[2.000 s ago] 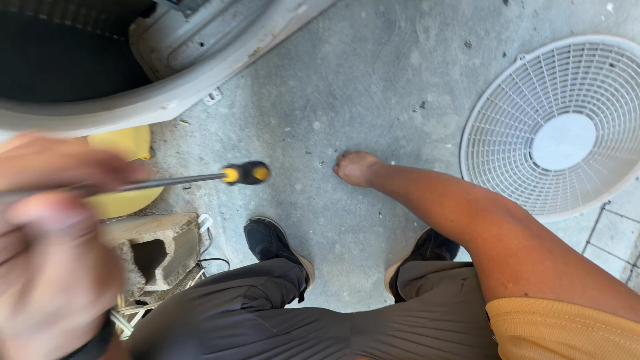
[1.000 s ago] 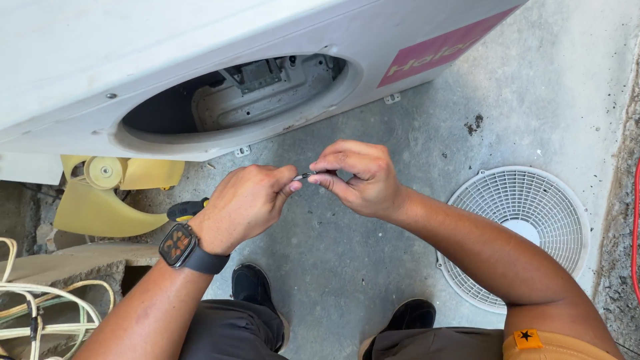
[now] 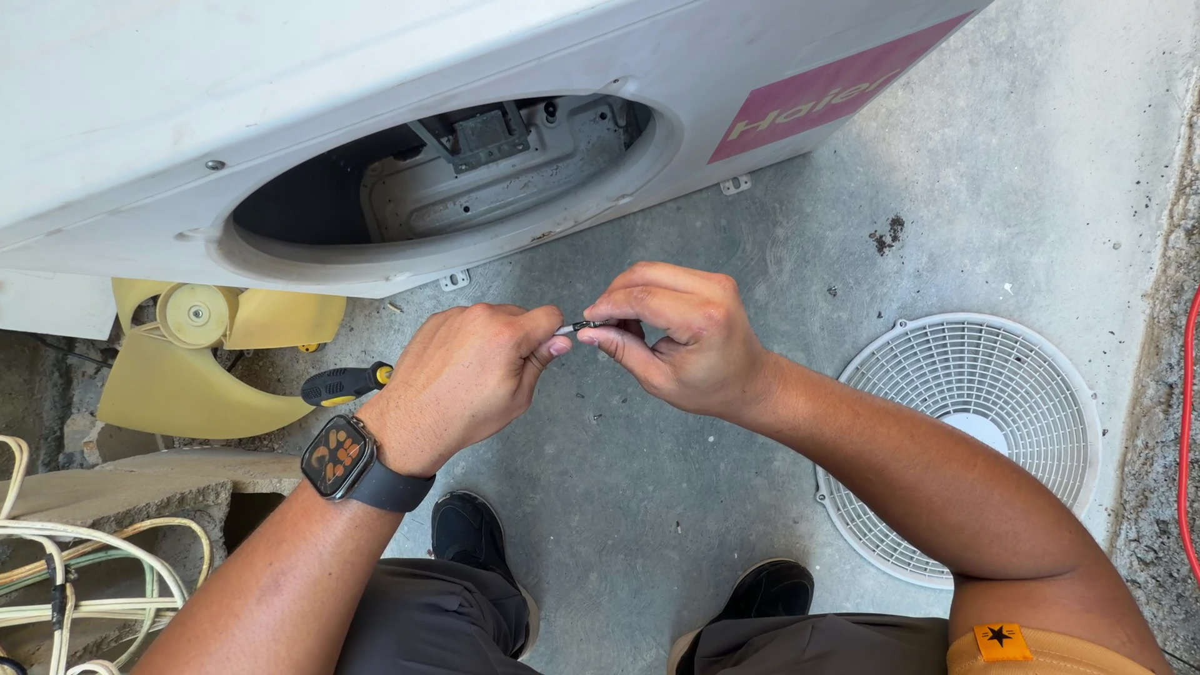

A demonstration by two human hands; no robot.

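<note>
A screwdriver with a black-and-yellow handle (image 3: 345,383) lies in my left hand (image 3: 473,375), its handle sticking out behind the wrist side and its metal tip showing past my thumb. My right hand (image 3: 680,337) pinches something small and dark, probably a screw, against that tip; my fingers hide most of it. Above both hands stands the white Haier air-conditioner outdoor unit (image 3: 450,262), with a round opening in its front panel. Inside the opening a metal bracket (image 3: 487,136) shows.
A yellow plastic fan blade (image 3: 187,389) lies at the left, near concrete blocks (image 3: 122,483) and looped cream cables (image 3: 103,534). A round white fan grille (image 3: 1050,412) lies on the concrete floor at the right. A red cable (image 3: 1186,422) runs along the right edge.
Two seconds ago my right hand was low over the floor, apart from the left, which held the screwdriver. Both hands have since met at its tip. The view has shifted to the unit.
</note>
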